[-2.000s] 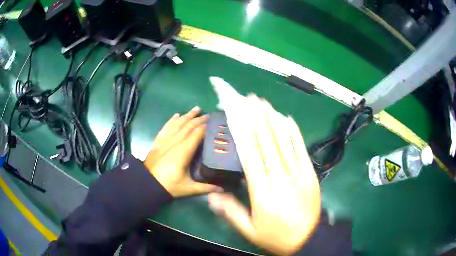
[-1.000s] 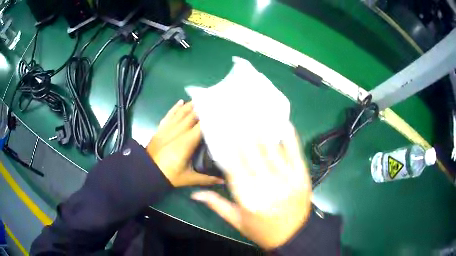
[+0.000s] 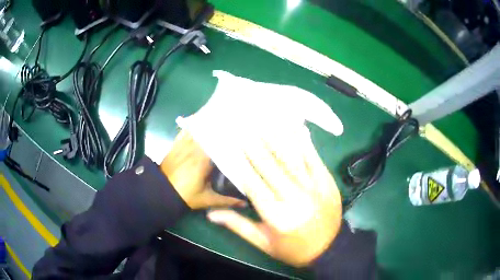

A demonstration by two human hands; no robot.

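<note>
A black power strip (image 3: pixel 223 184) stands on the green bench in front of me, mostly hidden under a white cloth (image 3: pixel 249 109) and my hands. My left hand (image 3: pixel 192 172) grips the strip's left side, with its thumb along the near side. My right hand (image 3: pixel 285 208) lies over the cloth on top of the strip, its thumb spread to the near left. The cloth is spread out beyond my fingers, with one finger-like end hanging to the right. The strip's slots are hidden.
Several black power strips (image 3: pixel 181 12) stand at the top left, with coiled cords (image 3: pixel 137 112) in front. Another coiled cord (image 3: pixel 378 158) lies right of my hands, near a clear bottle (image 3: pixel 438 186) with a yellow label. A yellow-white rail (image 3: pixel 285 52) and a grey post (image 3: pixel 455 90) stand behind.
The cloth has moved over the strip and covers the orange slots seen earlier. It has spread leftward over my left fingers. My left hand still holds the strip.
</note>
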